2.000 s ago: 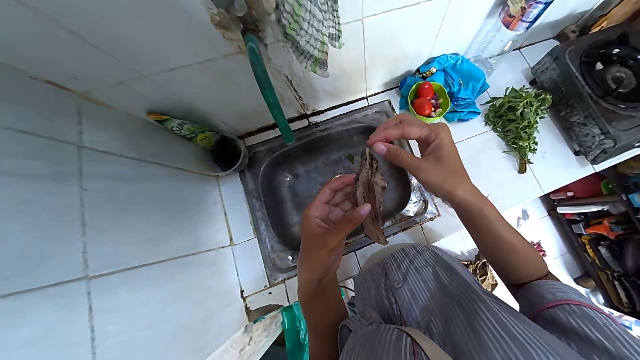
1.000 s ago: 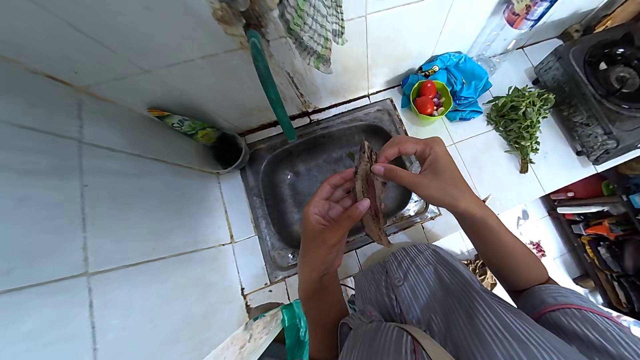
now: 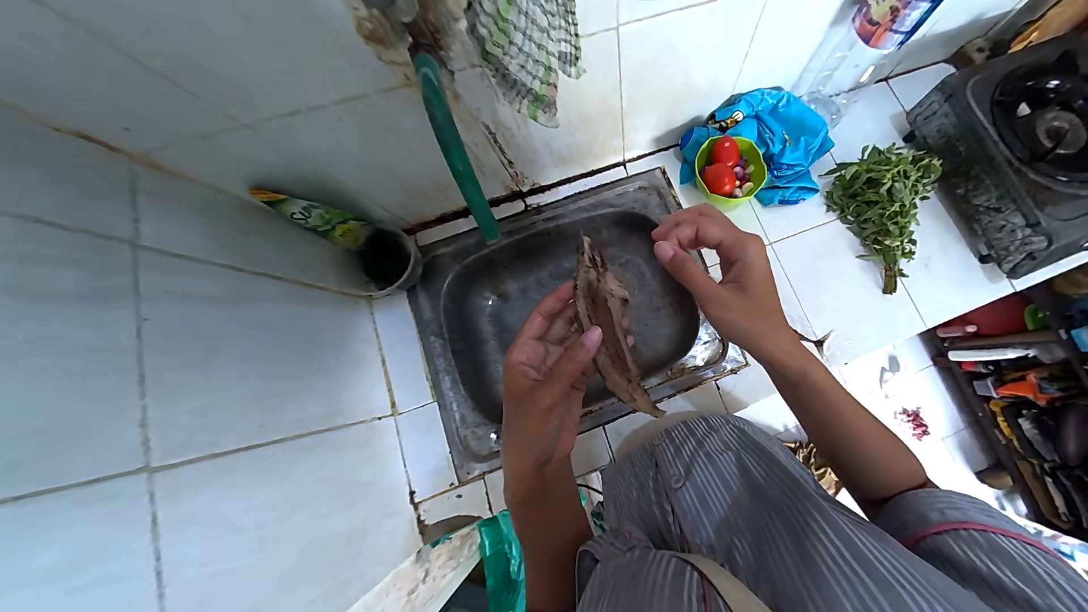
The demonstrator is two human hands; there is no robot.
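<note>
A long brown piece of fish flesh [image 3: 608, 327], ragged along its edges, is held over the metal sink [image 3: 484, 314]. My left hand [image 3: 552, 365] grips it from the left, thumb across its front and fingers behind. To the right of the piece, my right hand [image 3: 714, 272] hovers over the sink's right rim, thumb and index fingertip close together; whether a small bit is between them cannot be told. A green hose [image 3: 455, 144] hangs from the wall above the sink's back edge.
Behind the sink's right corner, a green bowl [image 3: 705, 189] holds tomatoes and small shallots beside a blue plastic bag [image 3: 786, 140]. Leafy greens [image 3: 884, 204] lie near a gas stove [image 3: 1011, 161]. A cup [image 3: 408, 268] with a packet stands left of the sink.
My right hand has come away from the brown piece and moved to the right. My left hand still holds the piece, whose inner side is now turned more toward the view.
</note>
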